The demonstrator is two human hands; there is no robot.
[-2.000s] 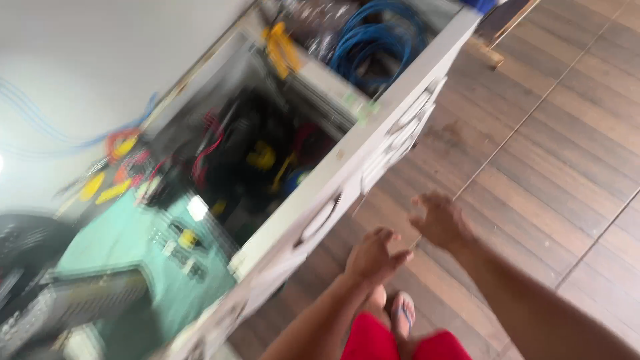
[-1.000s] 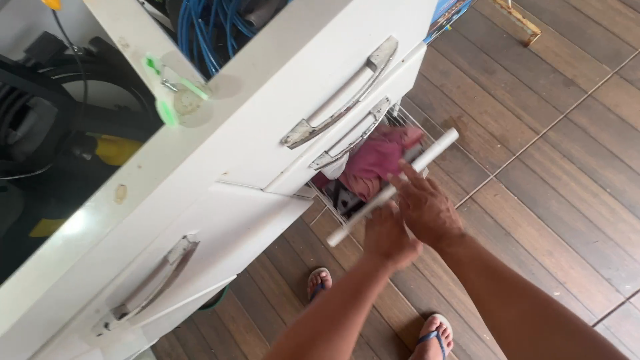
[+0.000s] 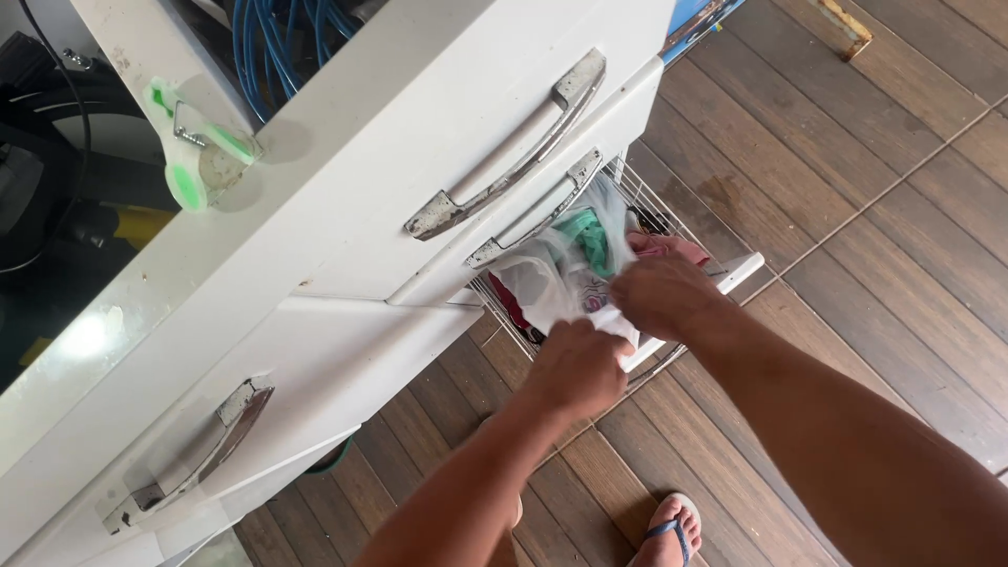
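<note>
A white plastic bag point(image 3: 543, 283) lies in an open wire drawer point(image 3: 504, 319) low in a white cabinet. My left hand point(image 3: 579, 366) grips the near edge of the bag. On the bag's right side my right hand point(image 3: 665, 295) is closed, pinching the plastic. Green cloth point(image 3: 587, 240) shows through or within the bag. Pink cloth point(image 3: 669, 246) lies beside it at the drawer's right side, partly behind my right hand. The white drawer front point(image 3: 740, 272) passes below both hands.
Worn metal handles point(image 3: 512, 169) stick out from the closed drawers above. A cabinet door with a handle point(image 3: 213, 449) is at lower left. Blue cable point(image 3: 276, 47) and a green-and-white plastic item point(image 3: 189, 150) are at the top. A foot in a flip-flop point(image 3: 669, 531) stands on the wood-look floor.
Both hands have moved from the drawer front into the drawer and taken hold of the plastic bag. The drawer's pink cloth, prominent one second ago, is now largely behind the bag and my right hand.
</note>
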